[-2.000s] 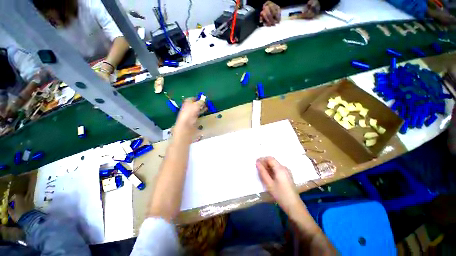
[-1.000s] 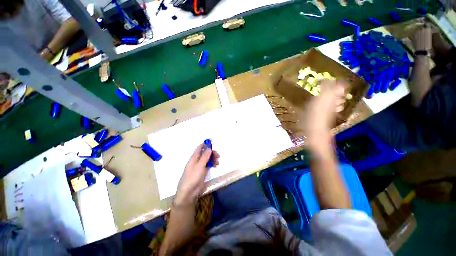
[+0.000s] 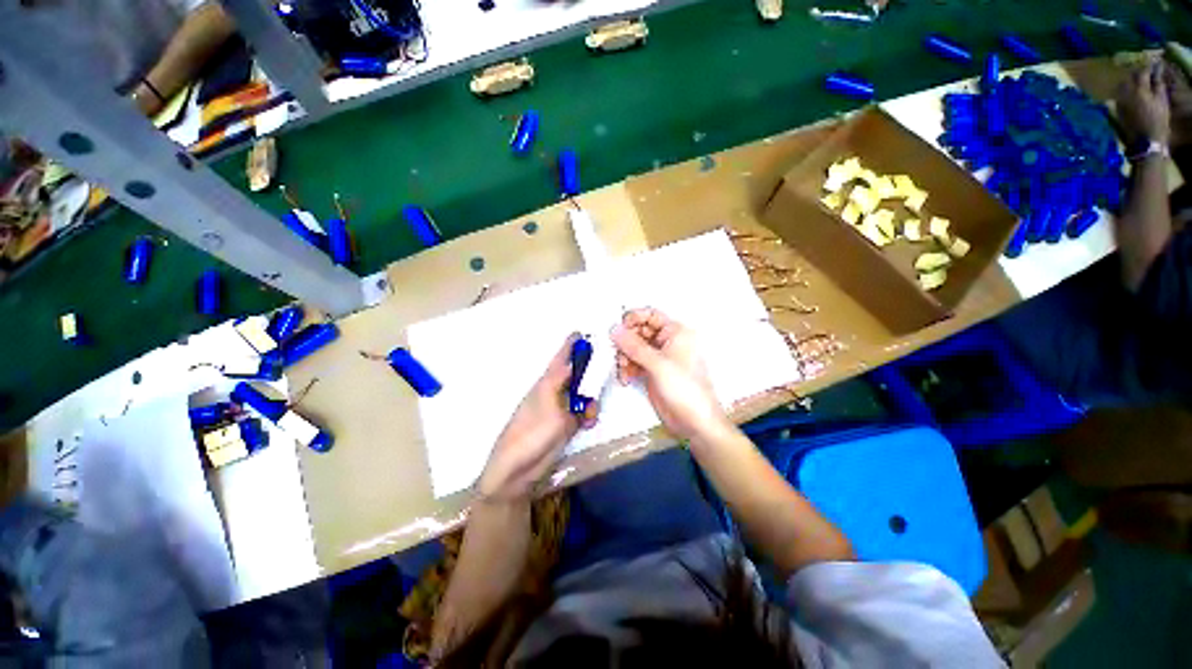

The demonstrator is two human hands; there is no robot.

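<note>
My left hand (image 3: 533,431) holds a blue battery pack (image 3: 578,371) upright over the white work sheet (image 3: 490,353). A white patch shows at the pack's right side. My right hand (image 3: 658,359) is just right of the pack, thumb and fingertips pinched together; whether something small is between them cannot be told. Another blue pack (image 3: 416,373) with thin leads lies at the sheet's left edge. Reddish-brown lead wires (image 3: 782,277) lie along the sheet's right edge. The open cardboard parts box (image 3: 961,209) at the right holds cream-yellow pieces (image 3: 878,207).
The green conveyor belt (image 3: 680,111) runs behind the bench with blue packs and cream-tan assemblies. A blue pile (image 3: 1046,157) lies beyond the box. Loose packs (image 3: 281,359) lie at left. A metal upright (image 3: 183,170) stands at left. Other workers' arms show at both sides.
My right hand has come back from the parts box to beside the held pack. Earlier, my left hand was over the belt; it now holds a pack above the sheet.
</note>
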